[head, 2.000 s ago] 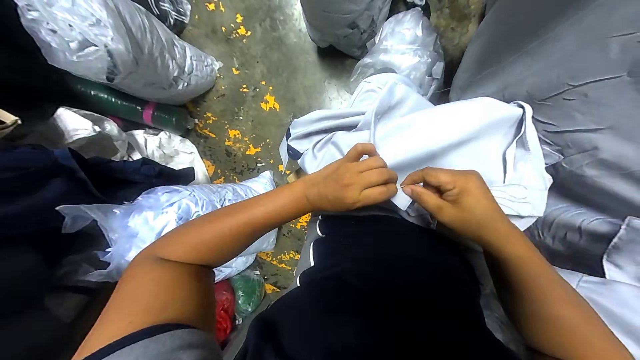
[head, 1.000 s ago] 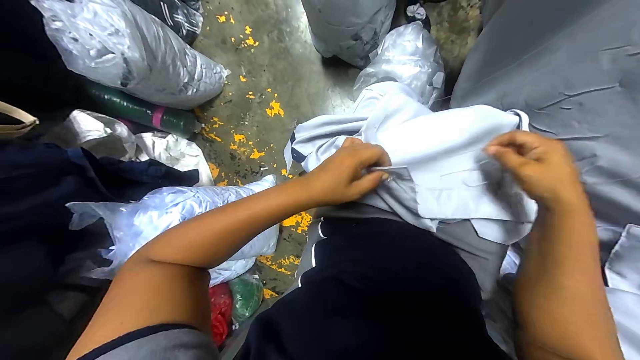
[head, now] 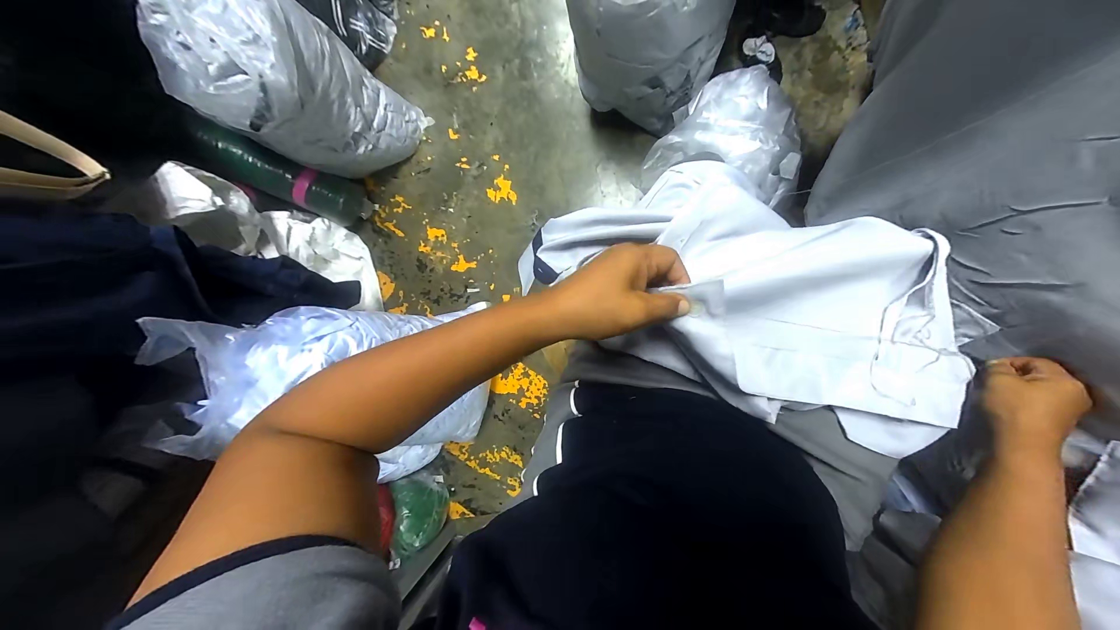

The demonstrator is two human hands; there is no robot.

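Note:
A white garment [head: 814, 324] lies across my lap, with a dark band at its left edge and loose thread trailing near its right end. My left hand [head: 626, 293] pinches a folded edge of the white cloth between thumb and fingers. Off the garment's lower right corner is my right hand [head: 1032, 398], its fingers curled in; whether a thread or anything else is between them cannot be made out.
Grey fabric [head: 989, 184] is heaped on the right. Stuffed plastic bags [head: 289, 87] and a green wrapped roll [head: 280, 171] lie at the upper left. Another filled bag [head: 350, 359] rests by my left arm. Bags [head: 647, 52] stand beyond the garment on the stained concrete floor [head: 516, 114].
My right hand has moved away from my left hand, out over the garment and past its right end. My left hand stays on the white cloth.

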